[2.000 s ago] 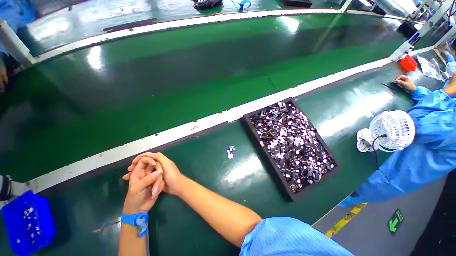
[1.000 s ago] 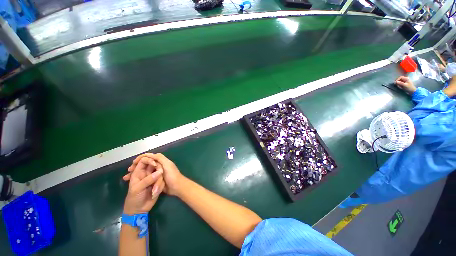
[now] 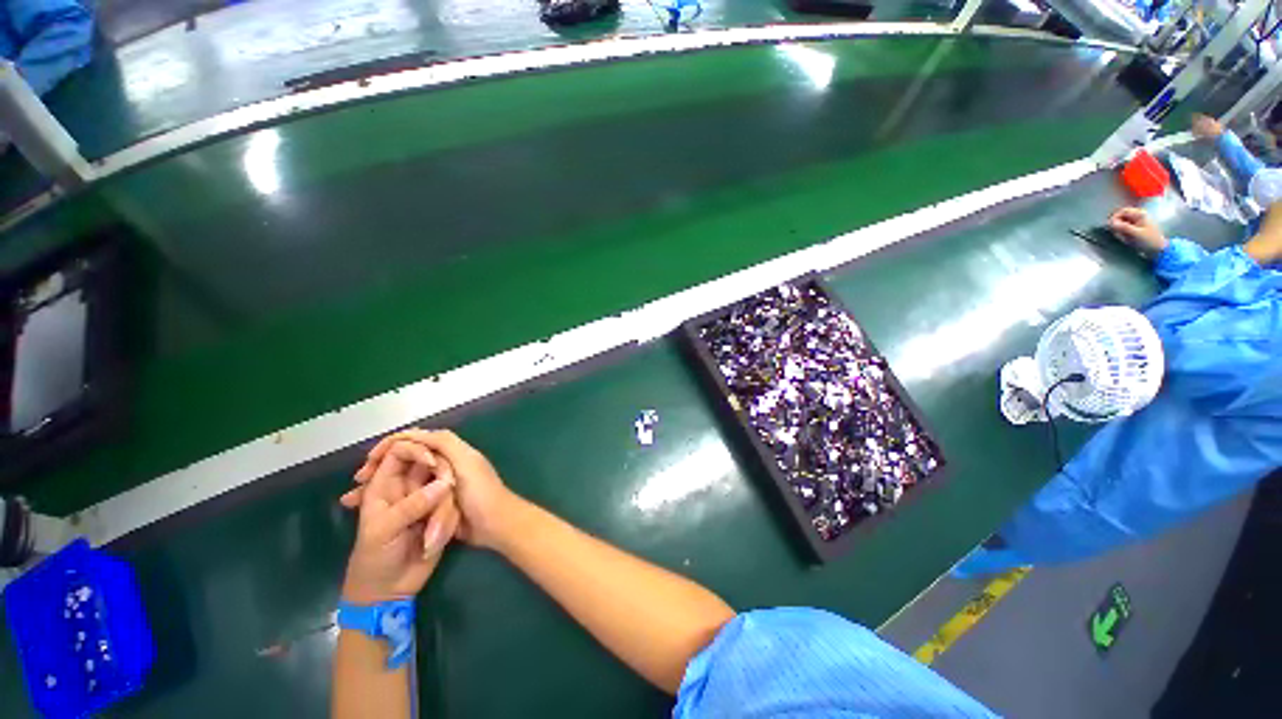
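My left hand, with a blue strap on its wrist, and my right hand are clasped together above the bench, left of centre. Their fingers overlap and curl, and no object shows in them; the space between the palms is hidden. A black parts tray heaped with small shiny dark, silver and purplish pieces lies on the bench to the right of my hands. A few loose white-silver parts lie between my hands and that tray.
A blue bin with small white pieces stands at lower left. A black carrier tray holding a device with a silver-white plate is on the green belt. A white fan stands right, beside a person in blue.
The carrier tray with its device has come into view at the left on the belt and moved slightly right. My hands have stayed clasped in place.
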